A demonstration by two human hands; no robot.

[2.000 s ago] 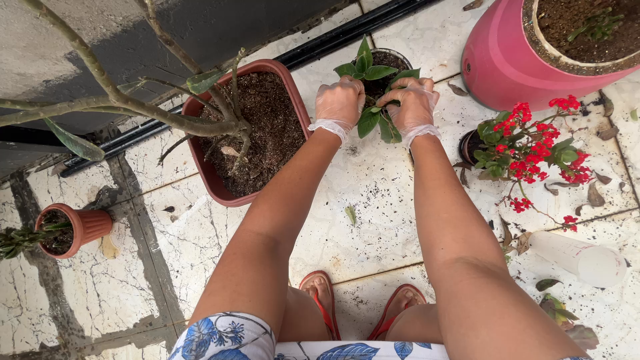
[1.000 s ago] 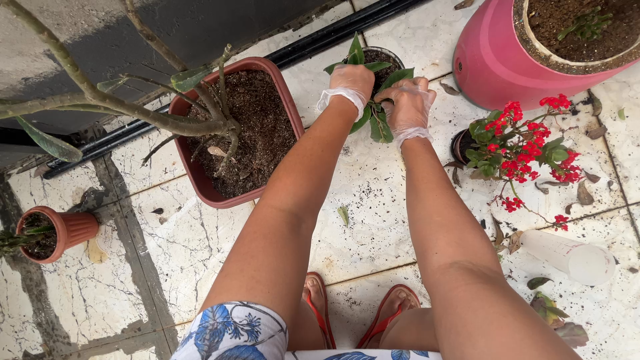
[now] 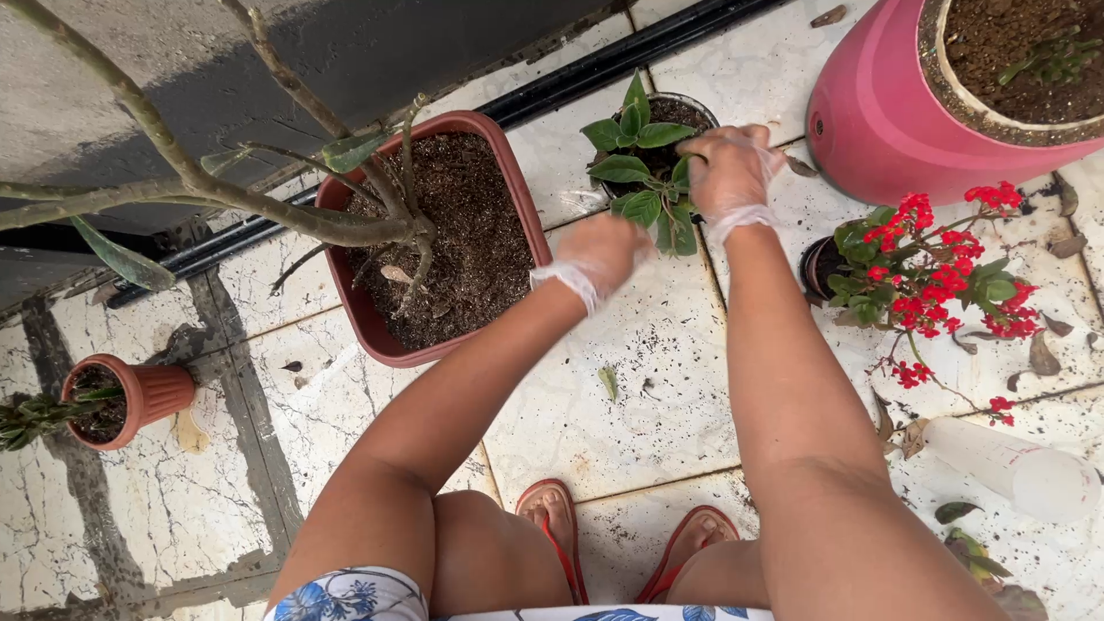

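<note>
A leafy green plant (image 3: 638, 164) grows in a round dark pot (image 3: 703, 112) with soil, standing on the tiles. At the pot's right side is my right hand (image 3: 731, 172) in a clear thin glove, its fingertips at the rim and leaves; what they grip is hidden. My left hand (image 3: 604, 250), gloved the same way and blurred, is just below and left of the plant, close to its lower leaves; its fingers are not clear. Left of it is a rectangular terracotta-coloured planter (image 3: 539, 237) with soil and a thick-stemmed plant (image 3: 319, 226).
A large pink pot (image 3: 871, 112) stands at the upper right, above a potted red-flowering plant (image 3: 940, 276). A translucent plastic bottle (image 3: 1009, 461) lies lower right. A small terracotta-coloured pot (image 3: 164, 392) lies far left. Black pipes (image 3: 595, 73) run along the wall. Sandalled feet are below.
My left hand has moved from over the plant down to its lower left, uncovering the leaves. My right hand has shifted from the leaves toward the pot's right side.
</note>
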